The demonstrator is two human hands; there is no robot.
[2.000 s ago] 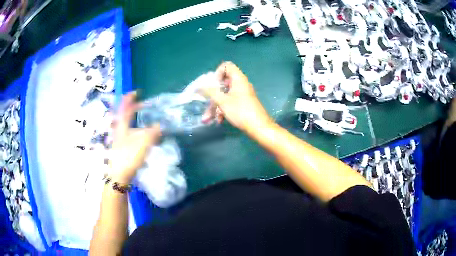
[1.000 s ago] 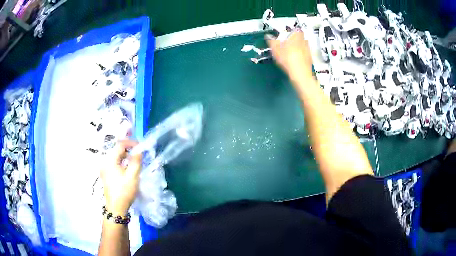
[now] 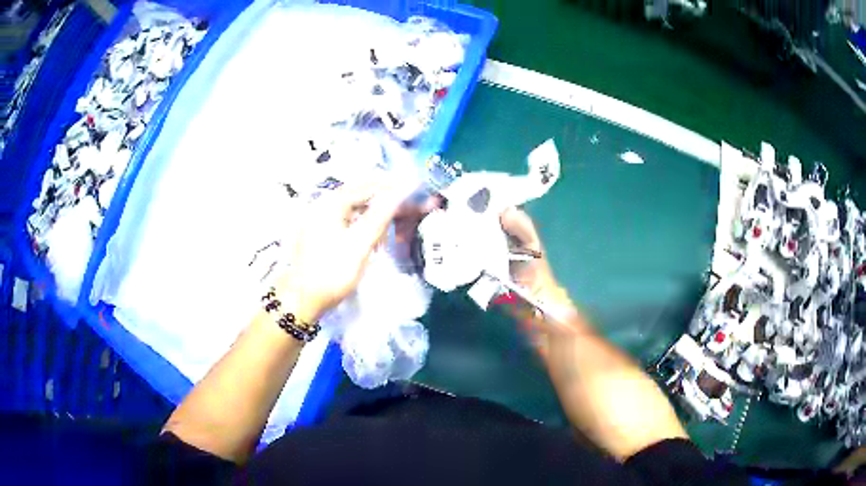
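A glossy white toy scooter assembly with a black patch, thin arms and a small red spot is in front of me over the green bench. My right hand grips it from its right and lower side. My left hand is at its left side, beside the crate's right edge, with its fingers near bunched clear film; glare hides how the fingers lie. A whitish lump of clear poly bags hangs at the crate's edge below my left hand.
A blue crate with a white liner holds bagged pieces along its right side. A second blue crate of loose white pieces is at far left. Unbagged assemblies crowd the green bench at right. A pale strip edges the bench.
My right hand has come back from the bench's far side with a scooter assembly. My left hand and the assembly are now close together. The view has turned, so the crate shows further right.
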